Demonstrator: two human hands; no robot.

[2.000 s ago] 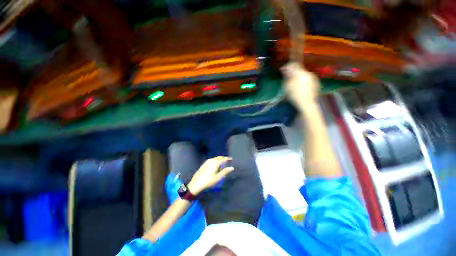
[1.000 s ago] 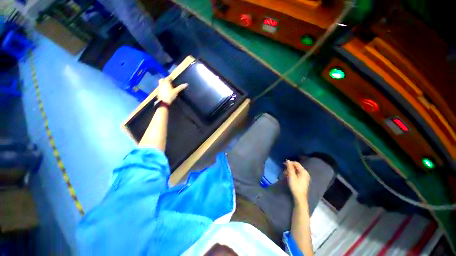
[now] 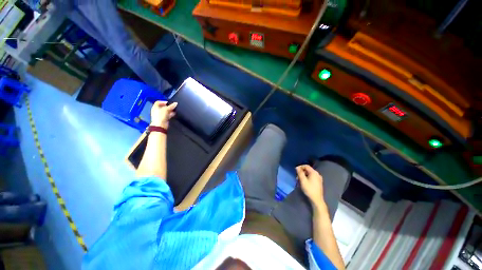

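Note:
A stack of glossy black tablet screen assemblies [image 3: 203,108] lies at the far end of a black tray [image 3: 182,158] on a cardboard carton. My left hand [image 3: 162,114], with a dark red band on the wrist, pinches the near left corner of the top screen, which appears slightly raised and covers the tray's far rim. My right hand [image 3: 311,183] is over my right thigh, its fingers curled together, with nothing visible in it.
Orange-brown presses [image 3: 388,100] with green lit buttons stand on the green bench [image 3: 253,66]. A pale hose [image 3: 412,179] loops before them. Stacked white trays [image 3: 391,232] are at lower right. A blue stool [image 3: 127,100] and a person's leg [image 3: 124,45] are beyond the carton.
The view swung from the presses toward the carton. My left hand went from my lap to the tray, then from spread fingers to a pinch on the screen. My right hand came down from the presses.

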